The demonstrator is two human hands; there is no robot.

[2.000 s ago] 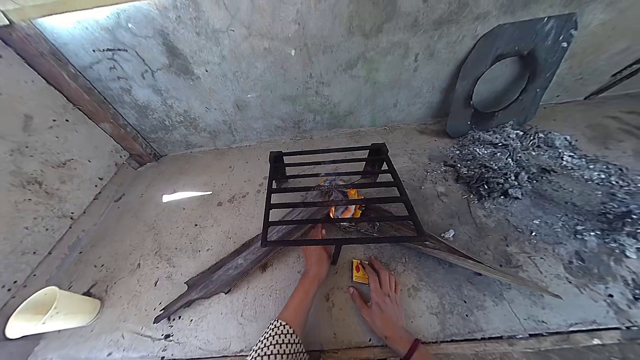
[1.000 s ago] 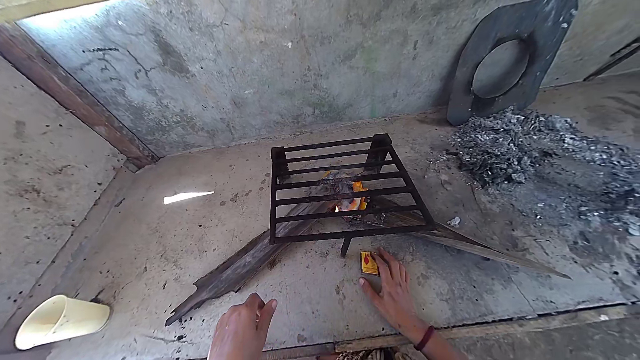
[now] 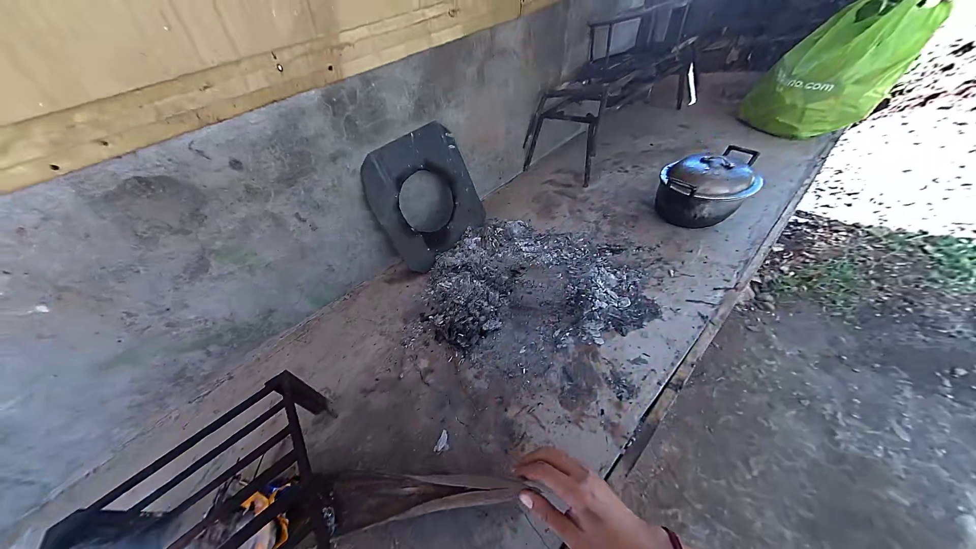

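Note:
At the bottom of the head view, my right hand [image 3: 573, 499] has its thumb and fingers around the outer end of a split piece of firewood [image 3: 427, 497]. The other end of the wood runs under a black metal grate stand [image 3: 300, 438] at the lower left. Beneath the grate's bars, flames [image 3: 263, 509] and something yellow show. My left hand is out of view, and so is the matchbox.
Beyond lies a heap of grey ash [image 3: 476, 293]. A dark metal plate with a round hole [image 3: 386, 200] leans on the concrete wall [image 3: 252, 191]. Farther off are a lidded pot [image 3: 698, 206], a metal rack [image 3: 595, 114] and a green plastic bag [image 3: 823, 84]. The slab's edge [image 3: 686, 374] drops to the ground at right.
The view has swung far to the right. My right hand has left the matchbox and now holds the firewood's end. My left hand has gone out of view.

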